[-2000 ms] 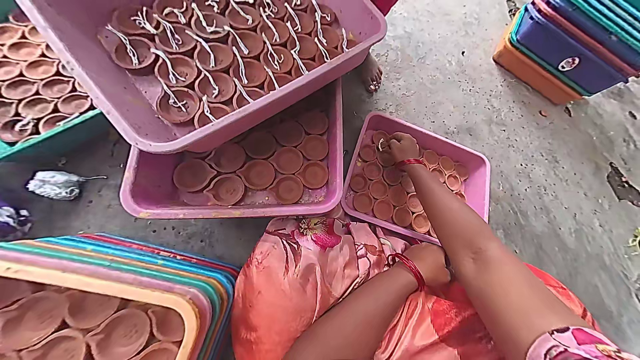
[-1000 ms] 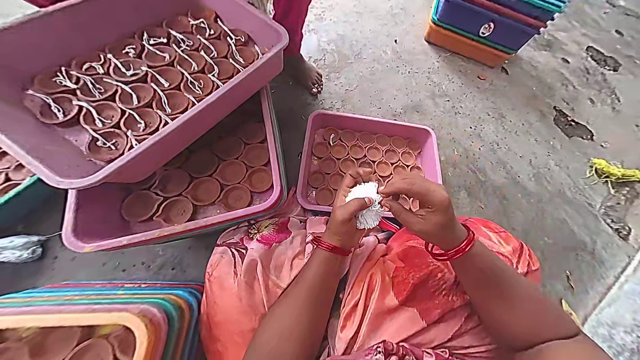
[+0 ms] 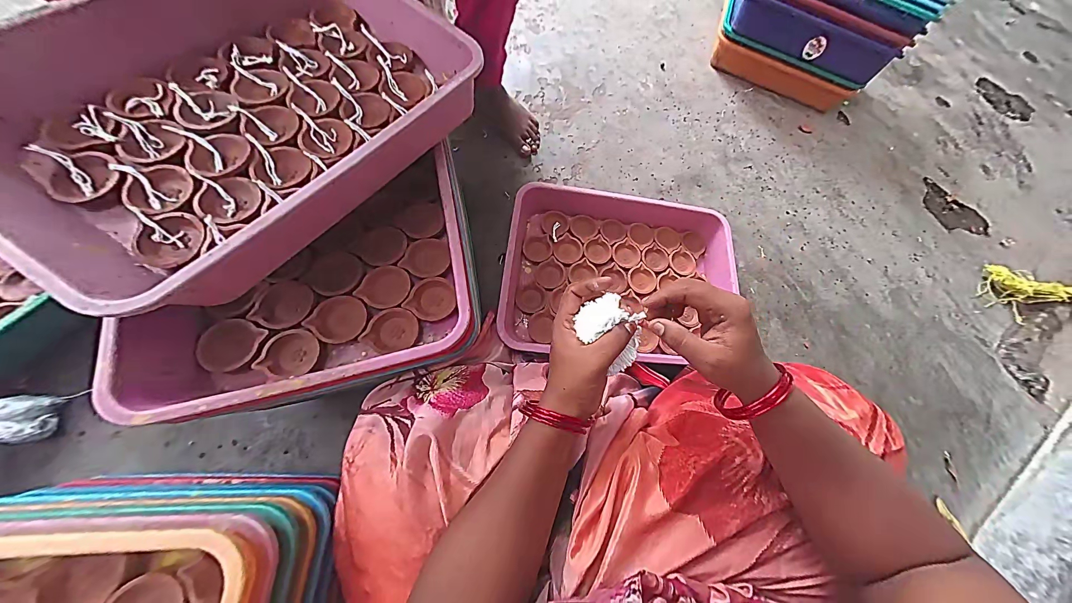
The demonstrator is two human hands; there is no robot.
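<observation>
My left hand [image 3: 586, 343] is closed around a bundle of white cotton wicks [image 3: 599, 318] above my lap. My right hand [image 3: 703, 335] pinches the bundle's right end between thumb and fingertips. Just beyond both hands lies a small pink plastic tub [image 3: 620, 199] holding rows of small clay lamps [image 3: 597, 250]; a white wick [image 3: 556, 230] rests in the lamp at its far left corner. At upper left, a larger pink tub [image 3: 368, 159] holds clay lamps with white wicks lying across them. The hands hide the near part of the small tub.
Under the tilted upper-left tub sits another pink tub [image 3: 459, 251] with bare clay lamps. Stacked coloured tubs [image 3: 285, 511] stand at lower left, and more [image 3: 804, 42] at upper right. A person's bare foot [image 3: 515, 126] is beyond the tubs. Yellow string [image 3: 1022, 289] lies right.
Two seconds ago my right hand was inside the small tub and my left lay on my lap. Both hands have since come together at the white bundle.
</observation>
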